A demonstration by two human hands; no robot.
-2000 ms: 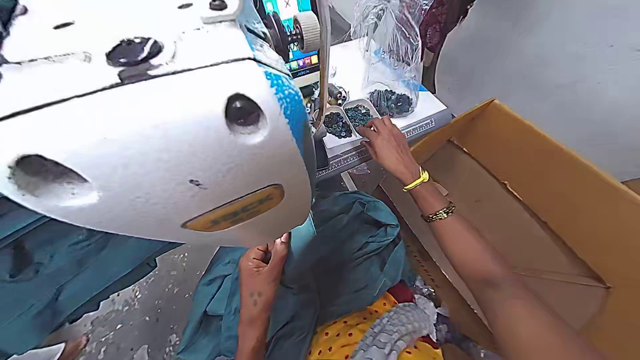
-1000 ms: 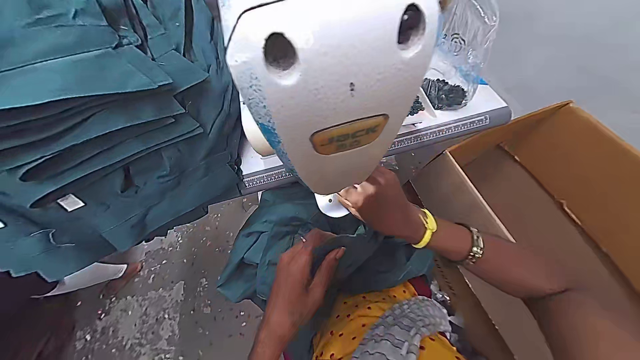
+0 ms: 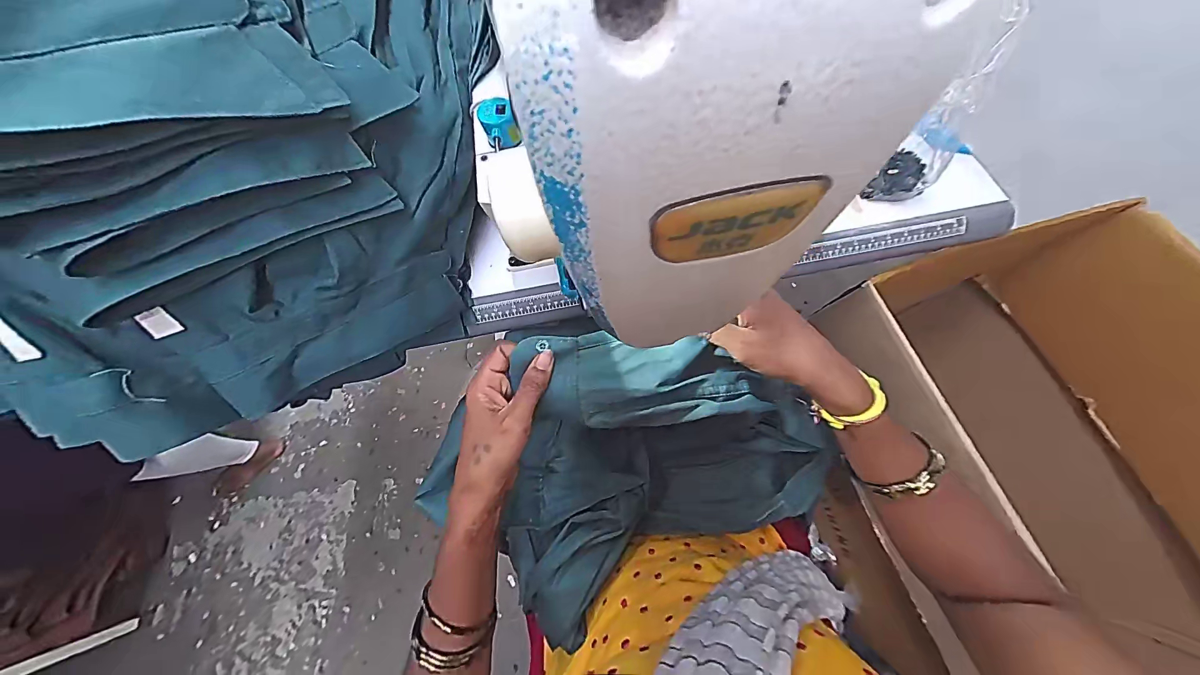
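A teal cloth garment (image 3: 600, 459) is stretched between my hands below the head of a white Jack sewing machine (image 3: 731, 112). My left hand (image 3: 502, 403) pinches its waistband-like corner, thumb beside a small round button or snap (image 3: 542, 347). At the lower right of the machine head, my right hand (image 3: 773, 342) grips the garment's other edge; its fingertips are partly hidden. The machine's needle or press area is out of sight behind the head.
Stacked teal garments (image 3: 187, 187) fill the upper left. An open cardboard box (image 3: 1031, 394) stands at the right. On the white machine table (image 3: 937, 211) lies a clear plastic bag of dark small parts (image 3: 895, 176). A person's foot (image 3: 253, 464) shows at lower left.
My right hand has left the trays of small parts, where it was two seconds ago, and now holds the garment. My left hand has moved away from my right, spreading the cloth. The view has shifted.
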